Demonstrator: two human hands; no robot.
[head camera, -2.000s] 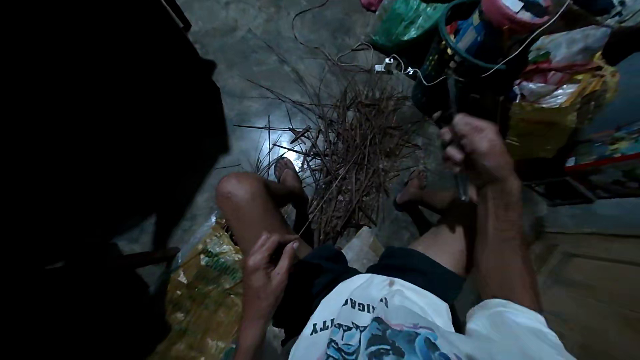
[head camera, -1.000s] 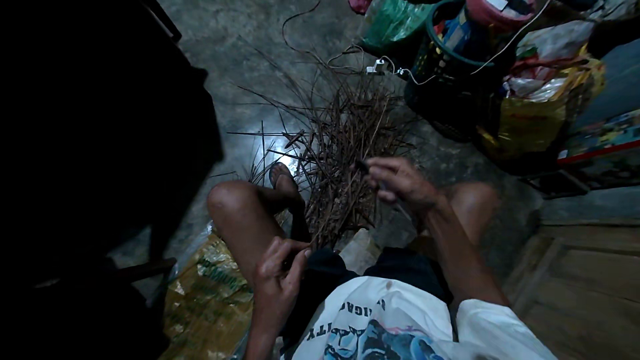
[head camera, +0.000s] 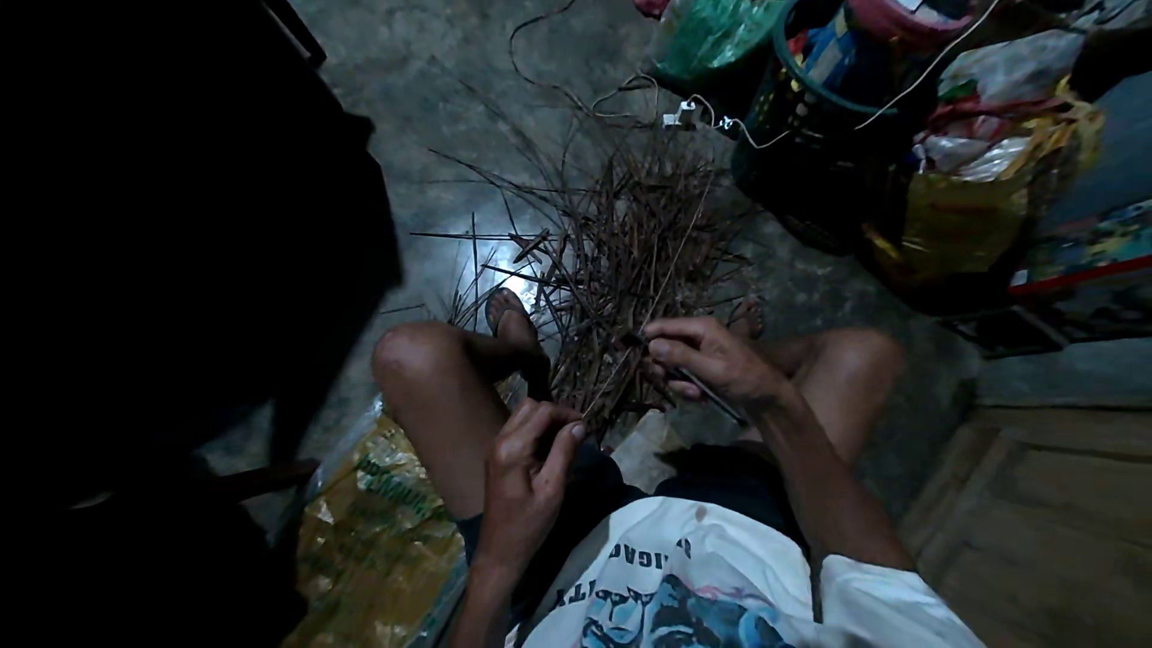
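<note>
A thin, pale brown strip, perhaps a leaf midrib (head camera: 619, 367), runs from my left hand up and right past my right hand. My left hand (head camera: 533, 468) pinches its lower end between thumb and forefinger over my lap. My right hand (head camera: 711, 360), higher and to the right, is closed around a slim dark tool (head camera: 717, 396), likely a knife, whose thin end points down and right. The strip passes at the fingertips of this hand. Beneath both hands, between my feet, lies a heap of dry brown strips and stalks (head camera: 639, 243).
A yellow plastic sack (head camera: 378, 540) lies by my leg at lower left. At upper right stand a green plastic basket (head camera: 781, 54), a green bag (head camera: 720, 36) and a yellow bag (head camera: 967, 216). A white cable with a plug (head camera: 684, 114) crosses the floor behind the heap. Dark furniture fills the left.
My right hand has come down and left from its raised place over the right knee, with the tool in it, to near my left hand. My left hand stays low over my lap.
</note>
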